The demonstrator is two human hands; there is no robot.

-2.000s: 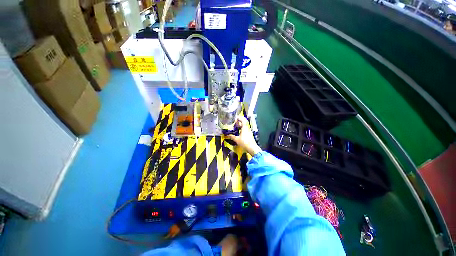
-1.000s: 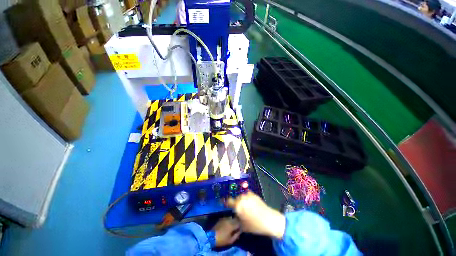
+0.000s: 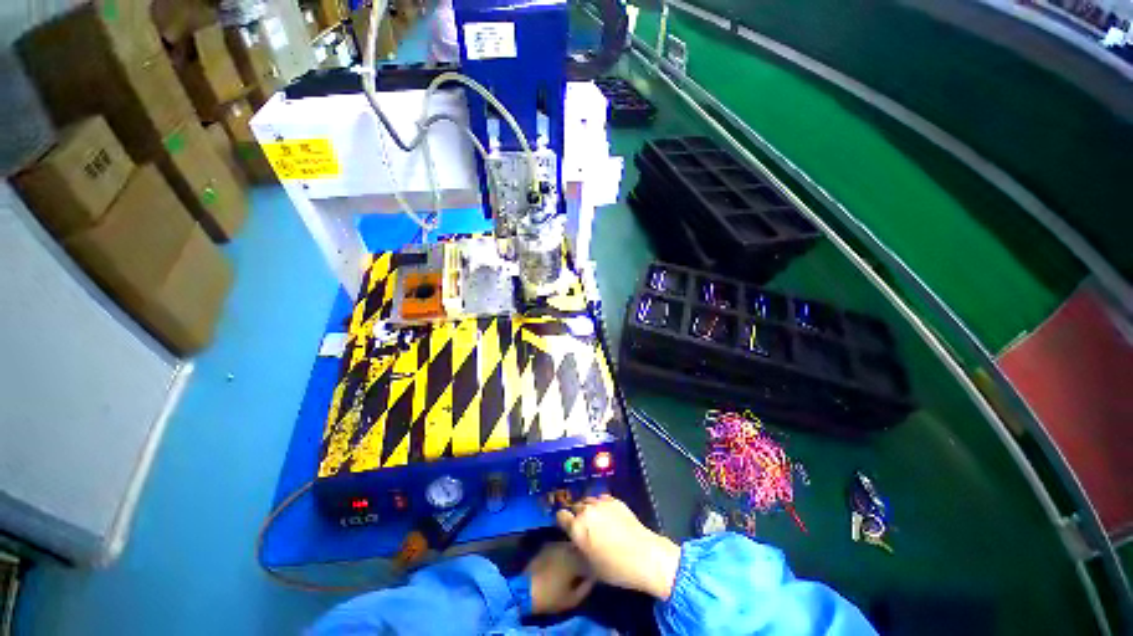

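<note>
My left hand [image 3: 559, 578] and my right hand [image 3: 618, 542] meet just below the blue front panel [image 3: 410, 497], fingers bent together. Whether they hold a small part is hidden. The right fingertips are close under the green button [image 3: 574, 466] and the red-lit button [image 3: 603, 462]. The press head [image 3: 539, 255], a silver cylinder with clear hoses, stands at the right end of the pale fixture plate [image 3: 486, 280]. The dark nest [image 3: 534, 301] shows partly under it. An orange block [image 3: 421, 296] lies on the plate's left side.
Black compartment trays lie at right; the nearer [image 3: 857, 360] holds parts with coloured wires, and a stack [image 3: 727, 199] stands behind. Tangled lead wires [image 3: 749, 466] and loose small parts [image 3: 870, 507] lie in front. A metal rail [image 3: 857, 257] runs along the right. Cartons [image 3: 149, 267] stand at left.
My right hand has come back from the nest under the press head to beside my left hand at the front panel. The view has shifted, and the red-lit button now shows fully.
</note>
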